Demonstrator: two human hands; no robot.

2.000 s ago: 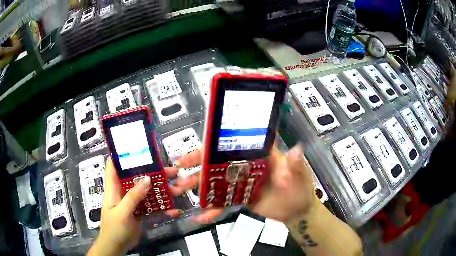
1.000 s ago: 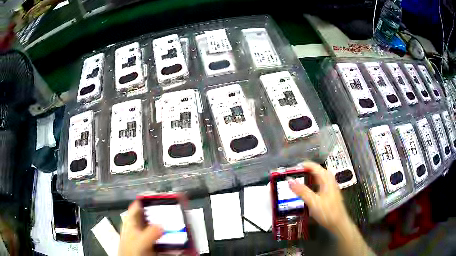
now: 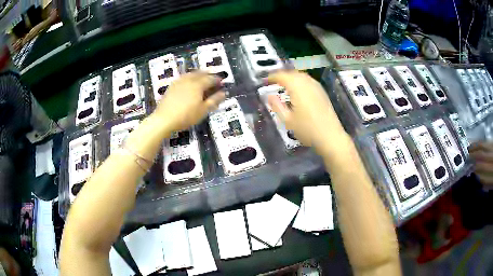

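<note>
A clear blister tray holds two rows of white-backed phones with dark ovals, such as one in the front row. My left hand is over the tray's middle, its fingers bent and apart at the lower end of a back-row phone. My right hand is over the tray's right part, below the last back-row phone, partly covering a front-row phone. Both hands look empty but are blurred. No red keypad side shows.
Flat white rectangles, perhaps batteries, lie along the tray's near edge. A second phone tray is at the right, with another person's hand beyond its edge. A water bottle stands back right. A black fan is at the left.
Both hands have moved up over the tray from its near edge. The two lit red phones are no longer in them. The last two back-row phones now show dark ovals and no loose label piece.
</note>
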